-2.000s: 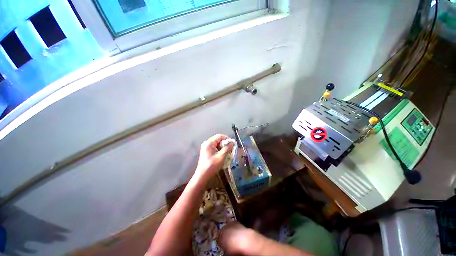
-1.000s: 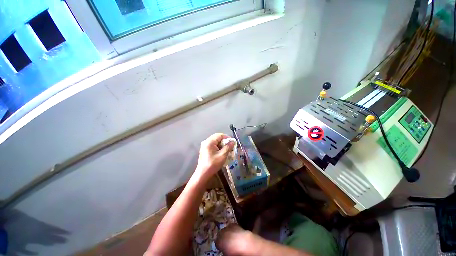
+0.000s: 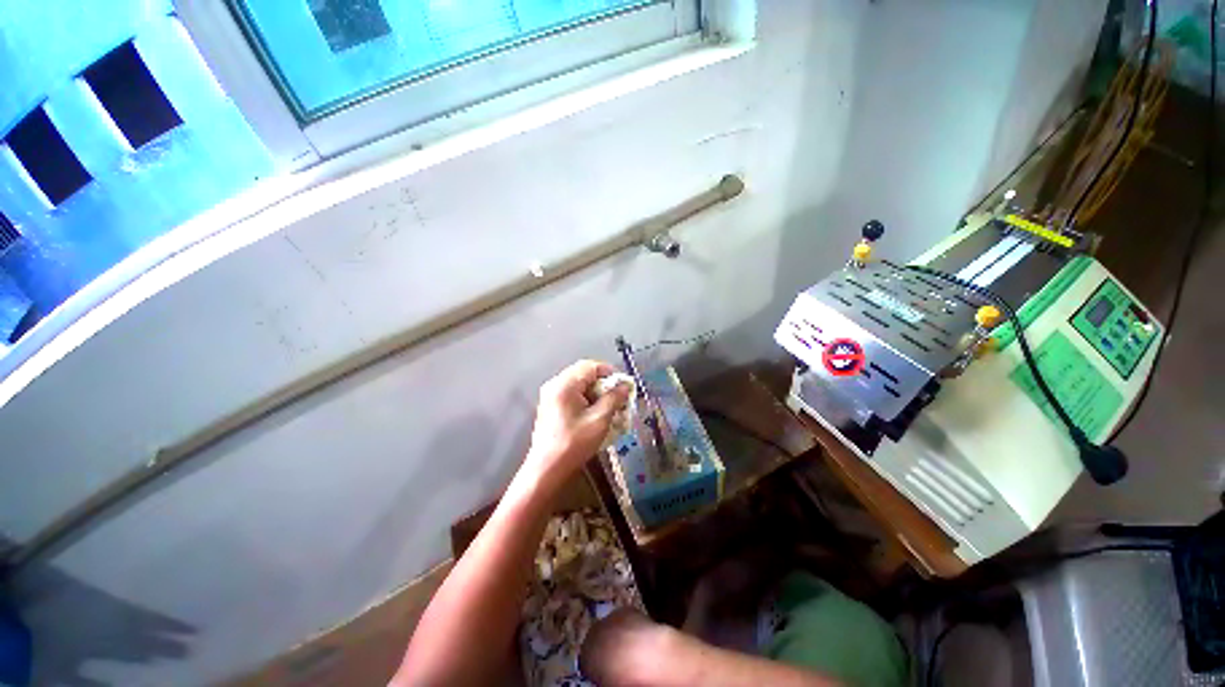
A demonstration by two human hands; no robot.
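Observation:
My left hand point(image 3: 578, 413) is raised beside the small blue machine point(image 3: 668, 463), with its fingers closed on a crumpled white bunch of pieces point(image 3: 614, 392). The bunch is close to the machine's dark upright rod point(image 3: 641, 389). My right hand point(image 3: 615, 647) reaches into the open brown box, its fingers hidden, so its grip cannot be told. Loose cream, white and brownish pieces point(image 3: 578, 564) are heaped in the box.
A cream and green cutting machine point(image 3: 994, 470) stands at the right, with a black cable and plug point(image 3: 1103, 464) over it. A pale grey stool point(image 3: 1095, 617) is at the lower right. A pipe point(image 3: 403, 333) runs along the white wall.
The view has shifted slightly. My left hand stays at the machine with the bunch. My right hand remains low at the box, with only a small shift.

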